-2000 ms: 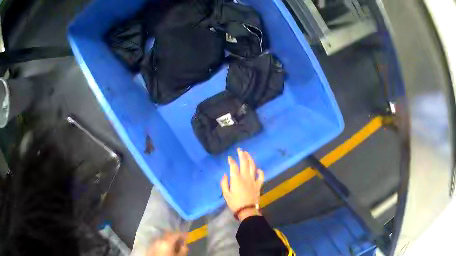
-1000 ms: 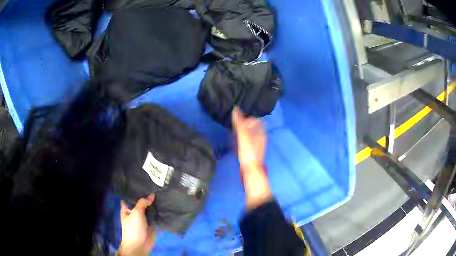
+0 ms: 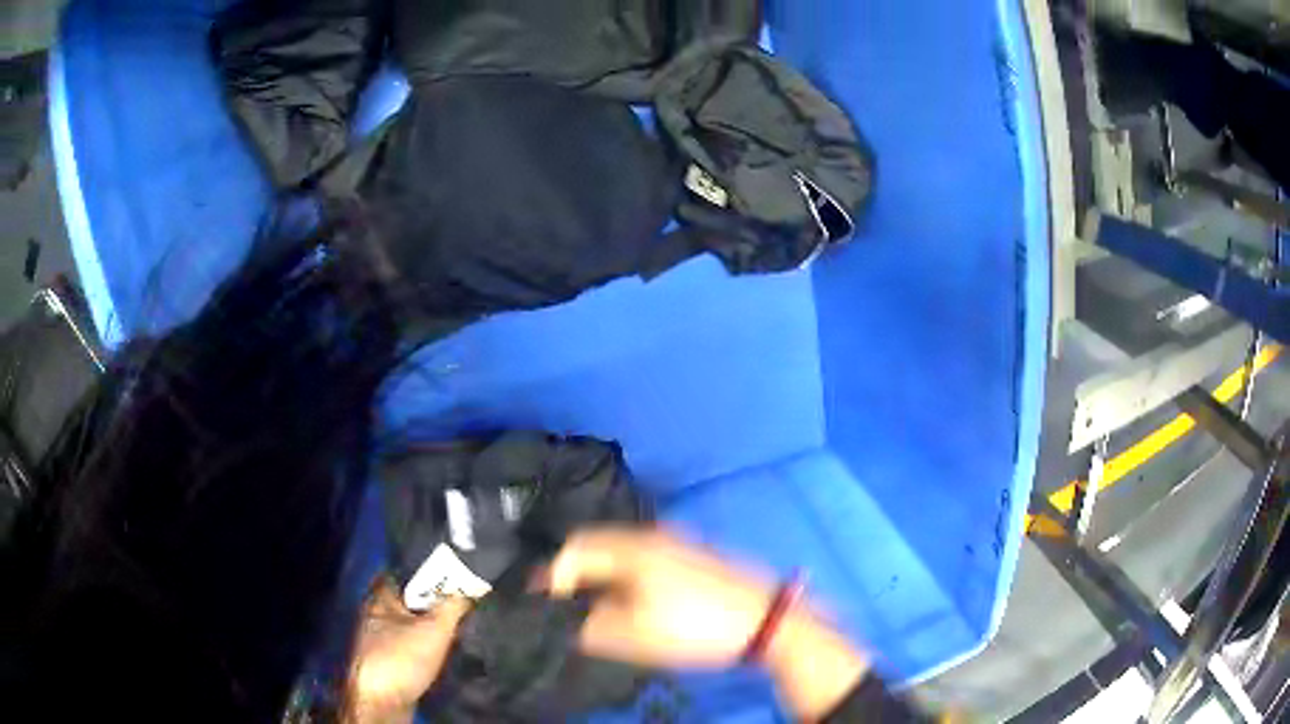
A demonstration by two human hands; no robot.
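A black bag (image 3: 545,488) with a white label lies at the lower middle, above the near side of a large blue tub (image 3: 905,538). My left hand (image 3: 403,654) grips its lower left edge, by the label. My right hand (image 3: 665,601) is blurred and lies over the bag's right part; its fingertips are at the black fabric, and whether they grip it I cannot tell. More black bags (image 3: 516,191) lie in the far part of the tub, one (image 3: 771,142) with a pale-edged opening and a small label.
Dark hair hangs over the left side and hides part of the tub. Metal frame parts (image 3: 1146,403) stand right of the tub, with a yellow floor line (image 3: 1153,450) behind them. The tub's right rim (image 3: 1037,325) runs down the right side.
The labelled bag has moved down towards me in my left hand. My right hand has come from the tub's middle to this bag. The smaller bag it was over no longer shows there.
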